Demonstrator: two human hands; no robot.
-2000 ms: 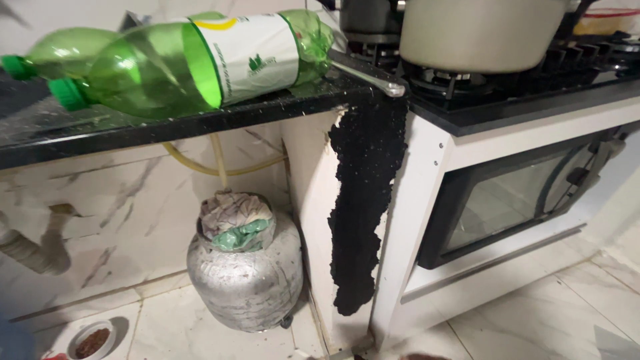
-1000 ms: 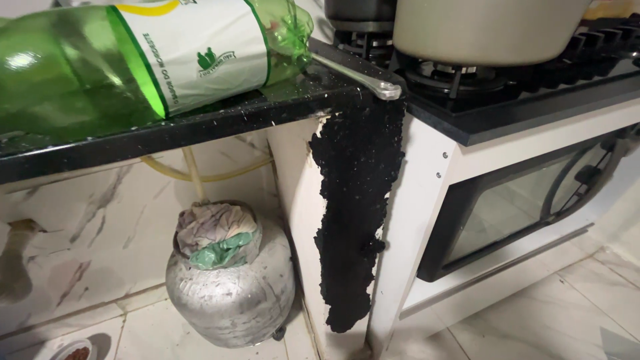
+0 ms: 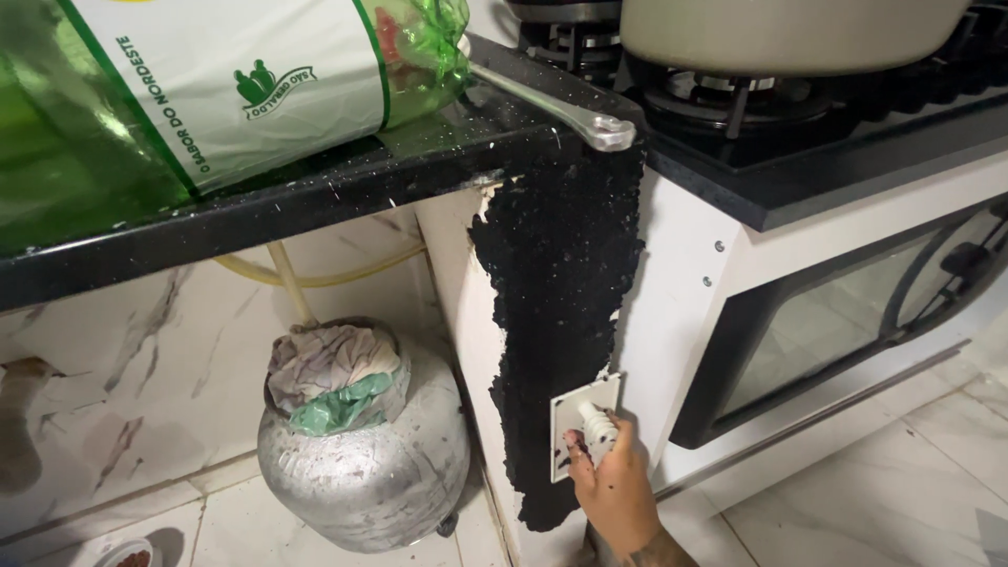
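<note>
My right hand point(image 3: 614, 488), marked with dark specks, grips the ribbed white handle of a small rectangular plastic float point(image 3: 561, 429). The float's plate lies on or close against the lower right part of a ragged black coating point(image 3: 559, 299), which covers the narrow end of the partition wall point(image 3: 461, 268) under the countertop. Dark smears show on the plate. My left hand is out of view.
A green plastic bottle point(image 3: 252, 87) and a metal wrench point(image 3: 579, 118) lie on the black countertop point(image 3: 354, 193). A silver gas cylinder point(image 3: 362, 465) topped with cloth stands below, by a yellowish hose point(image 3: 339, 278). The stove point(image 3: 850, 197) holds a large pot point(image 3: 787, 31); a small bowl point(image 3: 130, 554) sits at lower left.
My right hand has come into view from below, with the float in it, at the lower part of the black coating. The view has moved closer to the partition.
</note>
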